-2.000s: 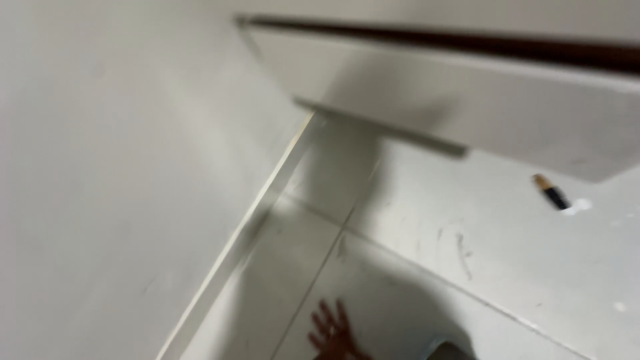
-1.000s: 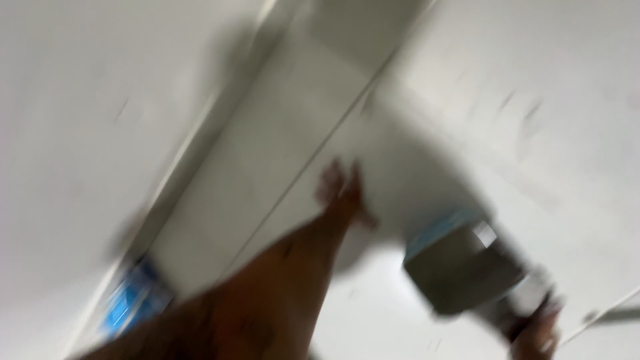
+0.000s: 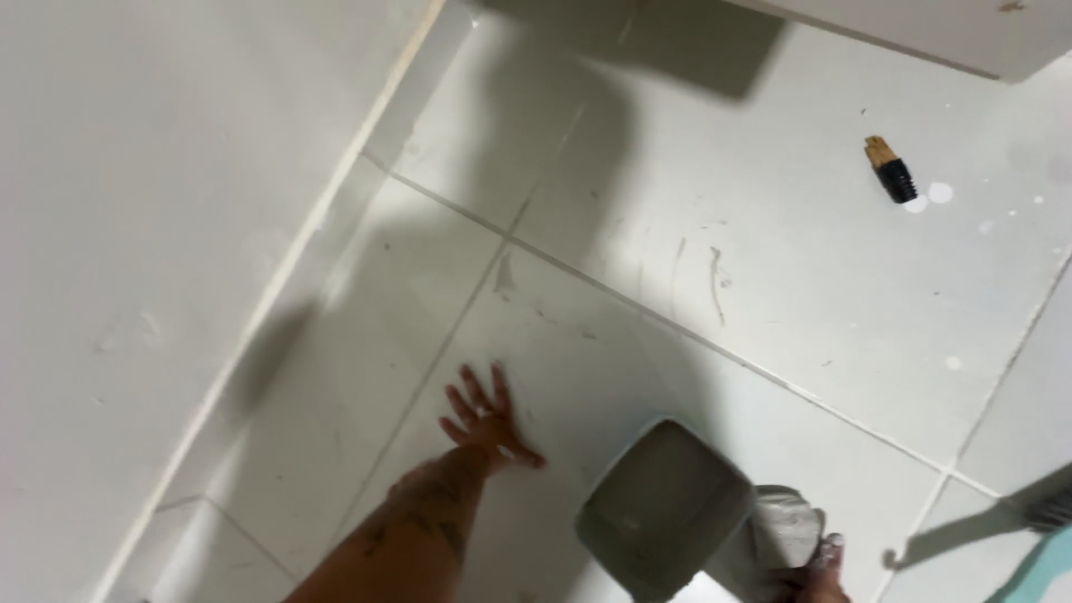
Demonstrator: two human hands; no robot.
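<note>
My left hand (image 3: 487, 425) has its fingers spread over the pale tiled floor (image 3: 569, 377), holding nothing; whether it touches the tile cannot be told. To its right is a dark grey, roughly rectangular container (image 3: 666, 511) with rounded corners. My right hand (image 3: 816, 578), partly cut off by the bottom edge, grips at the container's right side, beside a whitish-smeared flat piece (image 3: 787, 523). Pale residue marks the right fingertips. How the flat piece and container join is unclear.
A wall with skirting (image 3: 251, 327) runs along the left. A pale panel (image 3: 930, 29) overhangs at upper right. A short black threaded piece with a jagged tan end (image 3: 892, 172) lies near white spots. A teal object (image 3: 1034, 565) and dark bristles (image 3: 1055, 508) show at lower right.
Compared with the oldest frame, the grey container and my right hand on it have come into view. A blue object at lower left one second ago is out of view after the camera moved.
</note>
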